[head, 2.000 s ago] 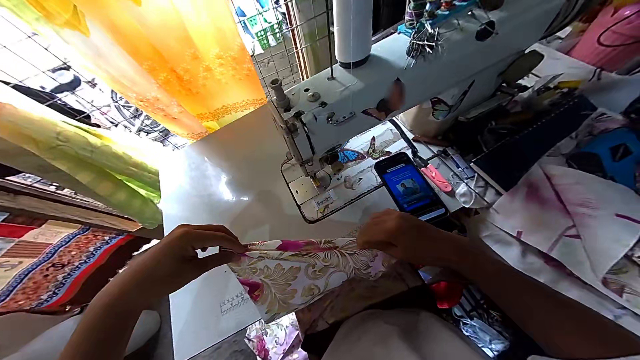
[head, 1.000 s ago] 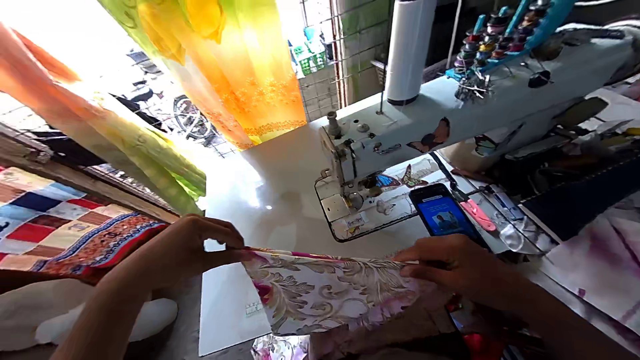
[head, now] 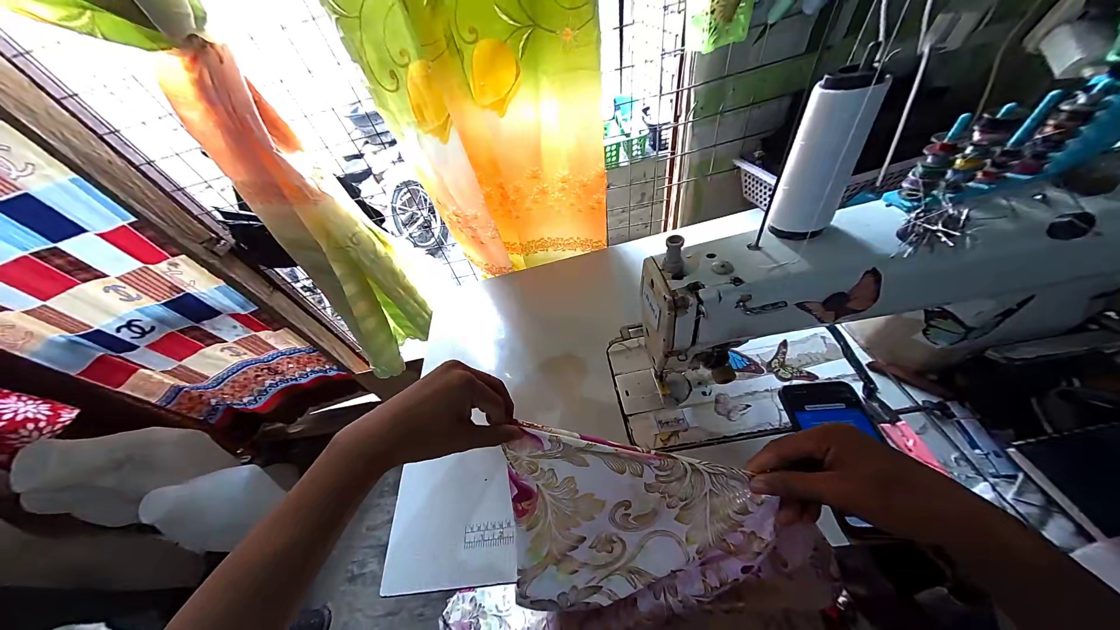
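A white fabric piece with gold leaf scrolls and pink flowers [head: 630,525] hangs between my hands over the front edge of the white table. My left hand [head: 437,411] pinches its upper left corner between thumb and fingers. The upper right part is gripped by my right hand [head: 809,477], close to a smartphone [head: 827,409] with a lit screen. Between the two, the top edge runs nearly straight and slopes down to the right. Beyond the cloth stands a white industrial sewing machine [head: 770,289], its needle area apart from the fabric.
On the machine are a large white thread cone [head: 827,157] and a blue rack with bobbins [head: 1006,157]. A pink tool [head: 914,444] lies right of the phone. The white table [head: 551,350] bears a printed ruler scale. Yellow-orange curtains [head: 542,131] hang before a wire grid.
The view has swung toward the window. Both hands keep hold of the fabric, and its top edge now slopes down toward my right hand.
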